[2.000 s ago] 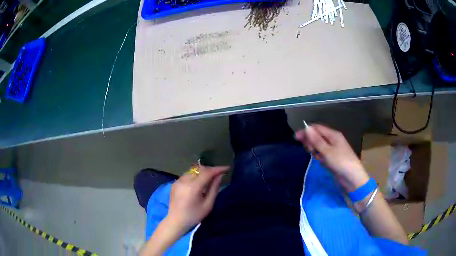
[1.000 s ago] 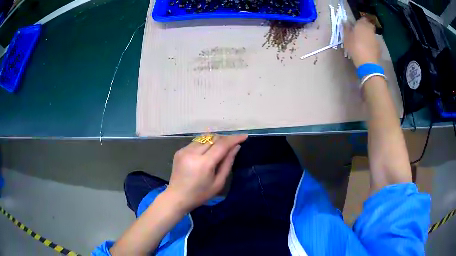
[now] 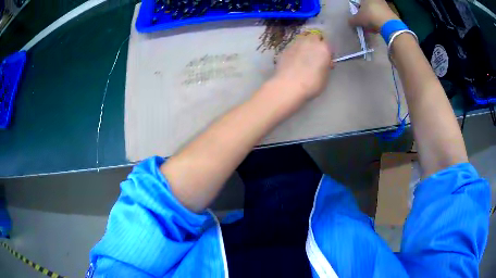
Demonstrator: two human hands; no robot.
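My left hand (image 3: 305,62) is over the beige board (image 3: 163,114), right beside the tangled brown-gold heap of leaded parts (image 3: 274,33). It is blurred and its fingertips are hidden. My right hand (image 3: 372,15), with the blue wrist strap, is at the board's upper right, over thin white sticks. One white stick (image 3: 351,56) lies between the hands, its left end at my left hand. What either hand holds cannot be made out. Faint rows of fine leaded parts (image 3: 212,68) lie left of the heap.
A blue tray (image 3: 228,20) of dark components stands at the board's far edge. Another blue tray (image 3: 10,87) is at far left. A thin wire (image 3: 110,81) lies on the green bench. A black device (image 3: 454,51) stands at right. The blue cord (image 3: 400,126) hangs at the bench edge; a carton (image 3: 392,187) is below.
My left hand has moved up from the bench's front edge to the heap. My right hand has moved slightly up and left among the white sticks. The view has shifted slightly.
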